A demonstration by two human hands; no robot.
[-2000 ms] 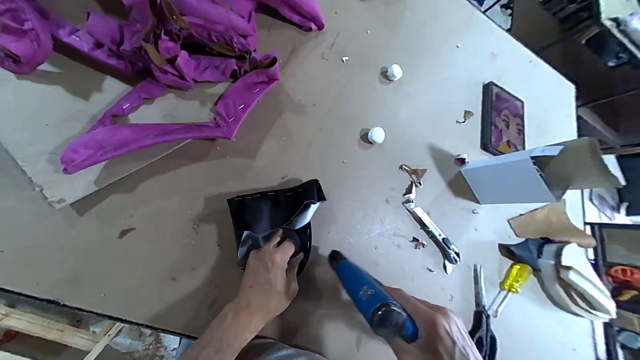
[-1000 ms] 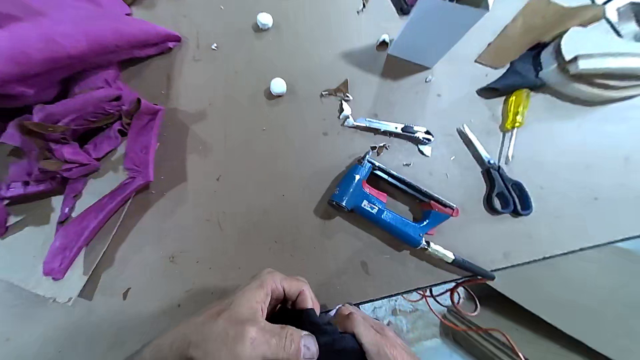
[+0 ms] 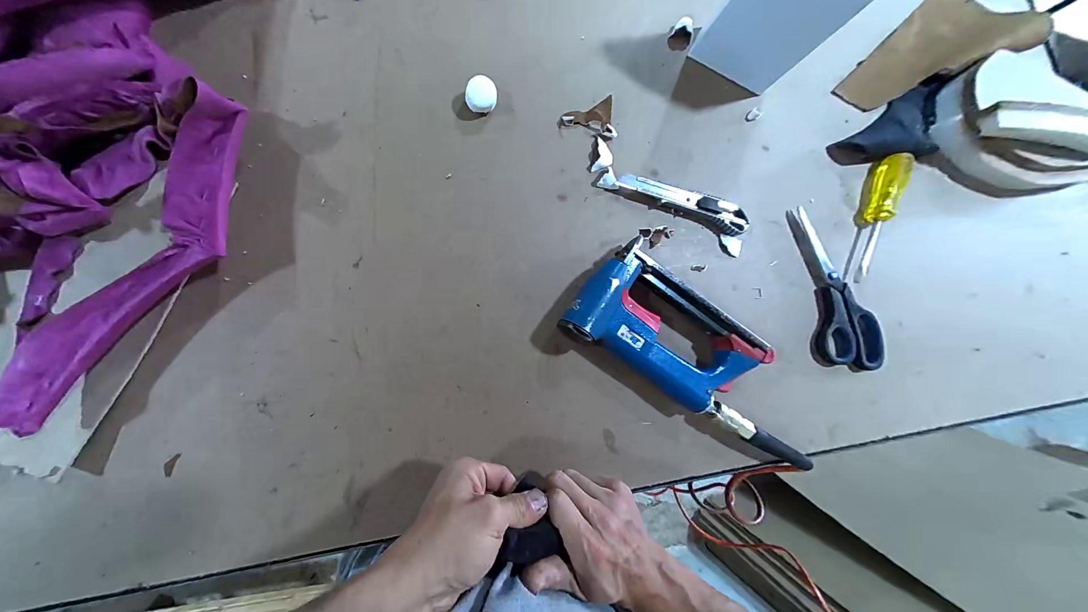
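At the table's near edge, my left hand (image 3: 467,527) and my right hand (image 3: 599,531) both grip a piece of black fabric (image 3: 534,541) between them, close against my body. The fingers cover much of the fabric, so its shape is partly hidden. A blue pneumatic staple gun (image 3: 654,353) with red parts lies on its side to the upper right of my hands, its hose fitting at the table edge. Beyond it rests a snap-off utility knife (image 3: 680,202) beside torn scraps. Black-handled scissors (image 3: 835,306) and a yellow-handled screwdriver (image 3: 884,191) lie farther right.
Crumpled magenta fabric (image 3: 200,178) covers the left side, partly over a pale board (image 3: 64,425). A white ball (image 3: 481,94) sits toward the back. A grey box (image 3: 769,38) and a pale padded roll (image 3: 1011,127) stand back right. An orange hose (image 3: 735,531) hangs past the near edge.
My right hand held the staple gun two seconds ago; the gun now lies on the table, and that hand is on the black fabric. The fabric has moved from the tabletop to the near edge.
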